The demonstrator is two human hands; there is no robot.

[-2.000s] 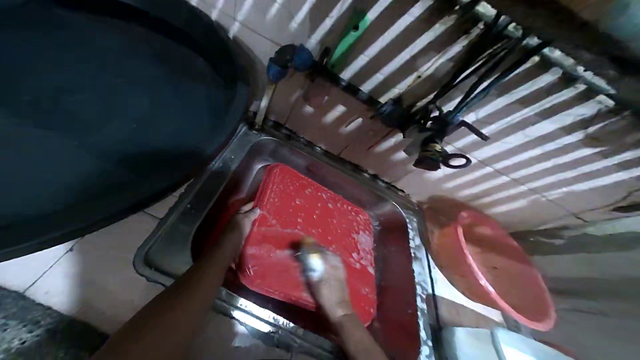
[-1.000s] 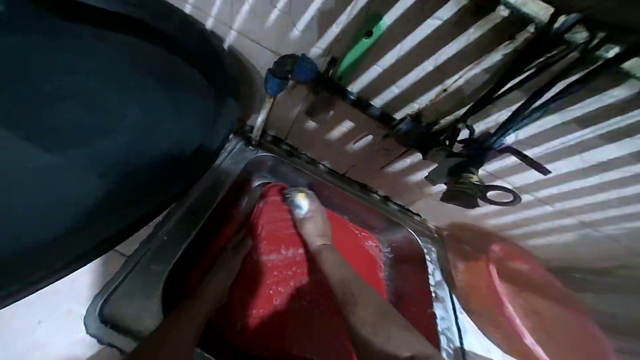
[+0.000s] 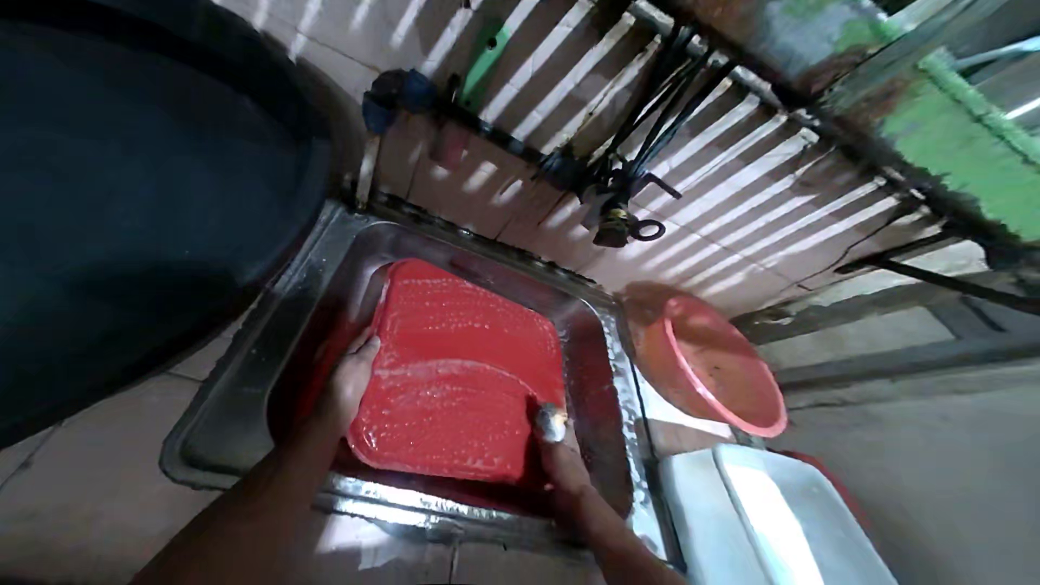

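A red plastic tray or lid (image 3: pixel 463 333), wet with suds, lies tilted inside a stainless steel sink (image 3: pixel 236 406). My left hand (image 3: pixel 355 378) grips its left edge, the fingers hidden behind it. At the tray's lower right edge is my right hand (image 3: pixel 561 443), closed around a small scrubber or sponge (image 3: pixel 552 422) with a whitish, foamy face; its exact kind cannot be told. A curved line of foam crosses the red surface to the left of the scrubber.
A large dark basin (image 3: pixel 154 179) overhangs the sink's left side. A pink plastic basin (image 3: pixel 723 366) and a white container (image 3: pixel 772 520) stand at the right. Behind the sink are a blue-handled tap (image 3: pixel 394 93), a green-handled tool (image 3: pixel 485 65) and hanging black utensils (image 3: pixel 621 195).
My right hand with the scrubber has moved from the tray's far edge to its lower right edge. The tray, steeply tilted a second ago, now shows its broad face.
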